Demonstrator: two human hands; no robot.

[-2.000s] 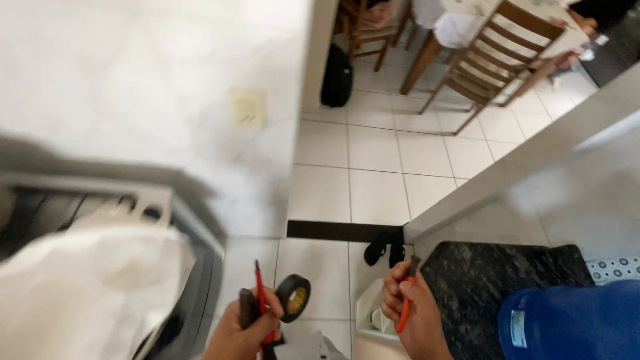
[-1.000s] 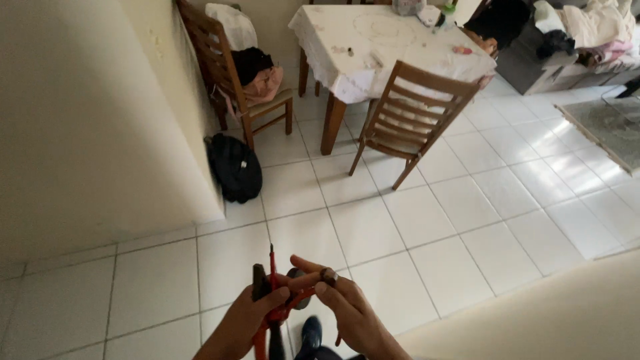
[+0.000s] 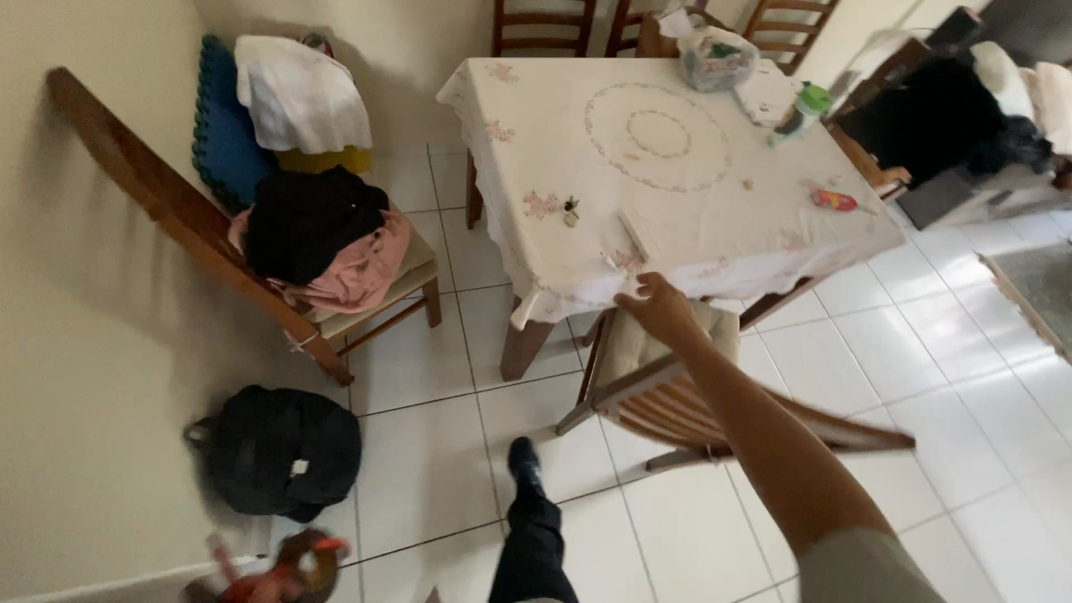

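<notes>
My right hand [image 3: 657,308] reaches over the front edge of the dining table, fingers apart, close to a small white piece [image 3: 621,263] and a white strip [image 3: 634,235] on the tablecloth [image 3: 544,92]. Whether its fingertips touch anything is not clear. Low at the left, my left hand [image 3: 280,578] is blurred around red-handled tools [image 3: 251,582] and a dark round thing, likely the roll of black tape. A small padlock with keys [image 3: 570,213] lies near the table's left front. Toward the right edge rests a red and yellow object [image 3: 833,199].
A wooden chair [image 3: 670,402] stands against the table's front. Another chair [image 3: 184,243] at the left holds black and pink cloths [image 3: 318,234]. A black backpack [image 3: 285,452] sits on the floor by the wall. A plastic bag [image 3: 718,59] and a green-lidded container [image 3: 811,100] are on the table.
The view has moved up to the table. My hands, together one second ago, are now far apart: the right extends to the table's edge, the left is low at the left with the tools.
</notes>
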